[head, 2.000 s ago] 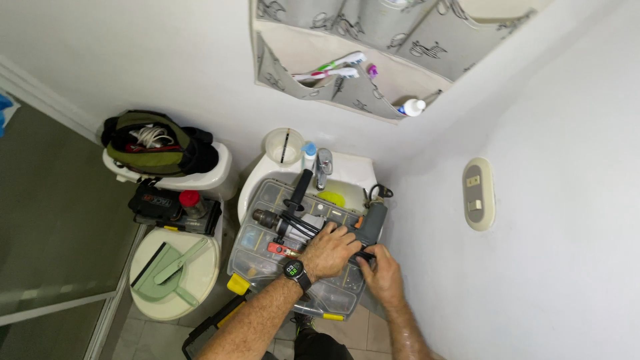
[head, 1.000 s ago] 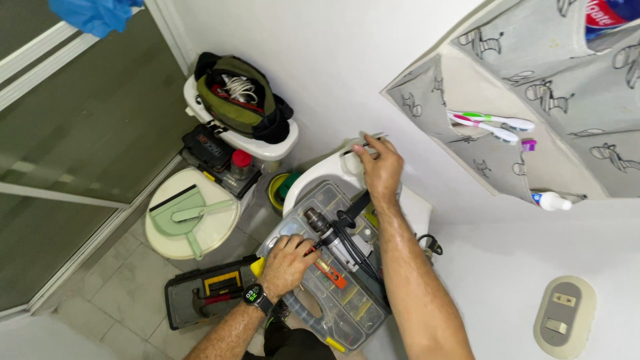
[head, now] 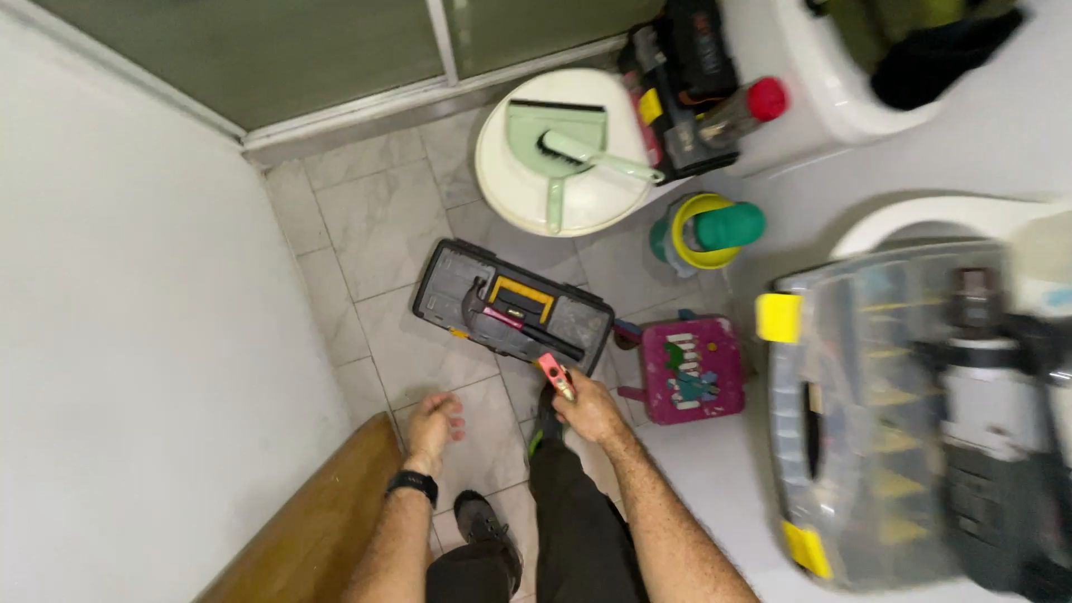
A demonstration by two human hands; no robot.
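Note:
My right hand (head: 589, 406) grips a small red spirit level (head: 555, 374) by its lower end, above the near edge of a black toolbox (head: 431, 306) on the floor. A claw hammer (head: 502, 316) with a red and black handle lies across the toolbox beside its yellow-edged handle (head: 536, 291). My left hand (head: 435, 427) hangs over the floor tiles with loosely curled fingers and holds nothing. At the right, a power drill (head: 988, 419) rests on a clear organizer case (head: 892, 419) with yellow latches, partly blurred.
A dustpan (head: 536, 126) and brush (head: 599, 157) lie on a round white lid (head: 502, 184). Near it are a black case (head: 703, 59), a red-capped bottle (head: 737, 113) and a yellow-rimmed bucket (head: 710, 261). A pink stool (head: 662, 368) stands right of the toolbox; a wooden door edge (head: 335, 511) is lower left.
The view has swung down to the floor. Both hands have left the organizer and sink area, and the right now holds the red level, which lay on the organizer a second ago.

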